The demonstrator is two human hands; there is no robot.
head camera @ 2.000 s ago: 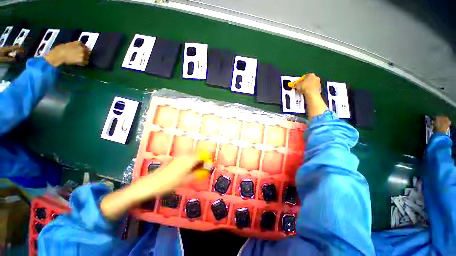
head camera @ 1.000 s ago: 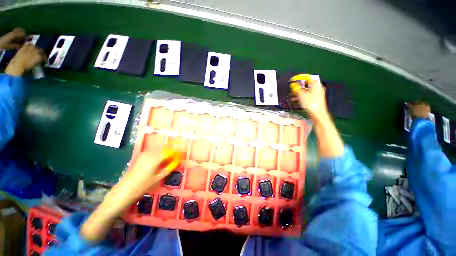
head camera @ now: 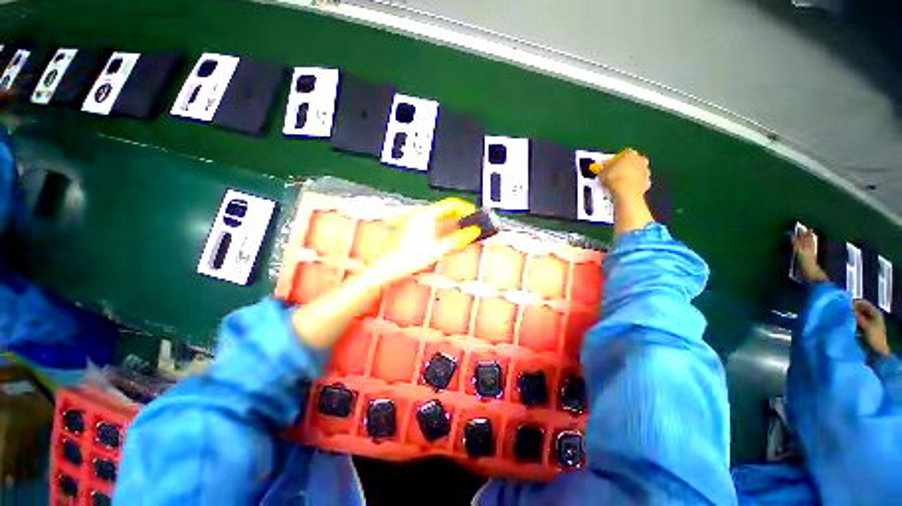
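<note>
The red blister tray (head camera: 450,306) lies in front of me. Black watch bodies (head camera: 435,421) sit in its two near rows; the visible far pockets are empty. My left hand (head camera: 435,232), with yellow finger cots, holds a dark watch body (head camera: 480,225) above the tray's far edge. My right hand (head camera: 625,176) is at the white insert (head camera: 593,188) on the belt, a yellow-covered fingertip at its square cutout. Whether it still holds a watch body is hidden by the fingers.
White inserts (head camera: 506,174) and dark box halves (head camera: 455,153) line the green belt (head camera: 346,178). A lone white insert (head camera: 235,237) lies left of the tray. Another full red tray (head camera: 89,445) is at lower left. A neighbour's hands (head camera: 808,252) are at right.
My left hand has moved from the tray's left pockets to its far edge with a watch body. Another pocket there is empty. My right hand stays over the belt, now at an insert.
</note>
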